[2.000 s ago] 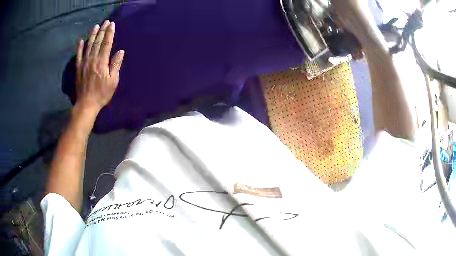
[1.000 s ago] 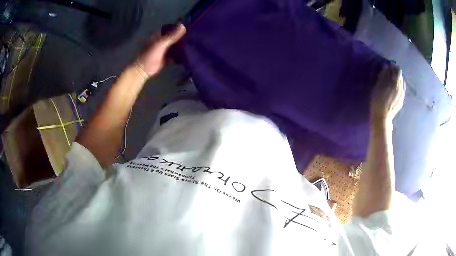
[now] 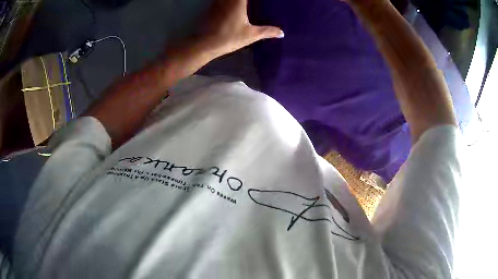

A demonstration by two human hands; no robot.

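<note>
The purple garment (image 3: 327, 82) lies spread in front of me at the upper right, with loose folds at its lower edge. My left hand (image 3: 240, 27) is at the top edge, left of the garment, partly cut off; its thumb points right over the cloth's left edge. My right arm reaches up over the garment's right side, and the right hand is cut off by the top edge. The yellow dotted rest pad (image 3: 355, 182) shows below the garment, partly hidden by my shirt. A small part of a dark object, perhaps the iron (image 3: 337, 205), shows beside it.
A strapped cardboard box (image 3: 46, 95) stands on the floor at the left. A white cable with a small plug-like piece (image 3: 82, 52) lies on the grey floor at the upper left. The pale table cover (image 3: 458, 98) shows right of my right arm, with bright light beyond.
The garment is no longer held up between both hands and lies lower, spread out. Both hands have moved up to the top edge, the left one also to the right. The camera view has shifted.
</note>
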